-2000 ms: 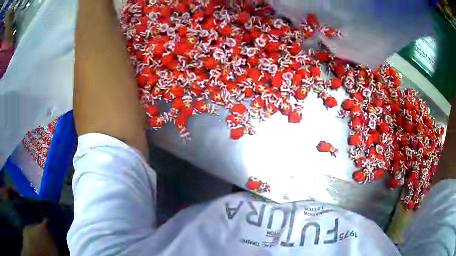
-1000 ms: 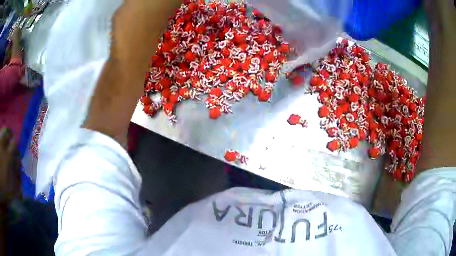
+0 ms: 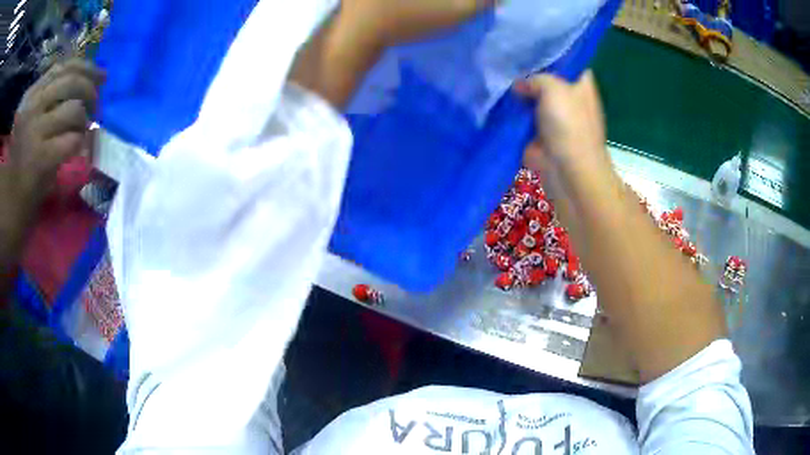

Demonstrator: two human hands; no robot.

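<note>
A blue crate (image 3: 408,195) is tilted up over the table, with a white liner sheet (image 3: 240,204) hanging from its left part over my left forearm. My right hand (image 3: 568,120) grips the crate's right edge. My left hand (image 3: 408,18) is at the top of the picture, blurred and partly cut off; its fingertips and what they hold cannot be told. Red-and-white figurines (image 3: 533,235) lie heaped on the metal table (image 3: 480,311), partly behind the crate and my right forearm. One lone figurine (image 3: 364,293) lies near the table's front edge.
Another person's hand (image 3: 58,115) is at the left. A second crate of small parts (image 3: 102,298) is at lower left. A cardboard pad (image 3: 608,351) lies under my right forearm. A translucent bottle (image 3: 726,180) stands at the far table edge, beside a green surface (image 3: 675,124).
The blue crate has come down into the middle of the view, tilted. My right hand has come into view on its edge. The liner now hangs in front, and less of the heap shows.
</note>
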